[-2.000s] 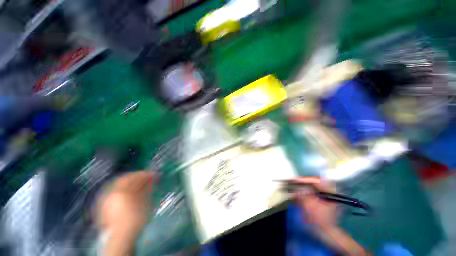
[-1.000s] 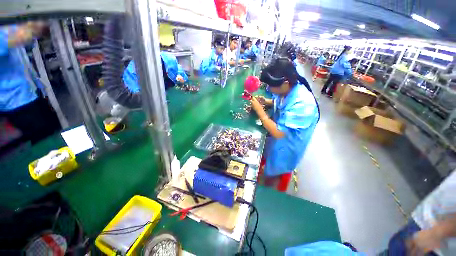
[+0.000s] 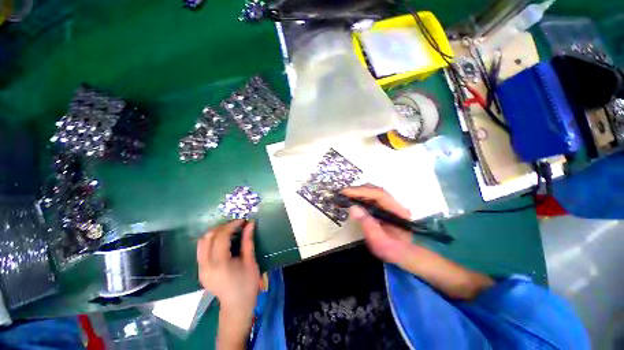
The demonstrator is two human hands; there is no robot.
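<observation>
A dark circuit board panel with many silver spots [image 3: 331, 183] lies on the cream work sheet [image 3: 410, 178]. My right hand [image 3: 384, 222] grips a black soldering iron [image 3: 404, 224], its front end over the panel's lower right part. My left hand [image 3: 229, 263] is left of the sheet on the green mat, fingertips at the lower edge of a loose pile of small shiny components [image 3: 240, 202]. I cannot tell if its fingers hold anything. A thin line of solder wire [image 3: 284, 251] runs between the left hand and the sheet.
The translucent hood [image 3: 335, 96] reaches over the sheet's back edge. Behind are a yellow bin [image 3: 446, 58] and a round container [image 3: 409, 119]; right is the blue soldering station [image 3: 537, 113]. Left are panel stacks [image 3: 89, 123], smaller panels [image 3: 255, 108] and a solder spool [image 3: 128, 265].
One second ago the view faced the hall and a neighbouring worker, without my hands. Now it faces down at the sheet, with both hands in view. The frame before that is badly blurred.
</observation>
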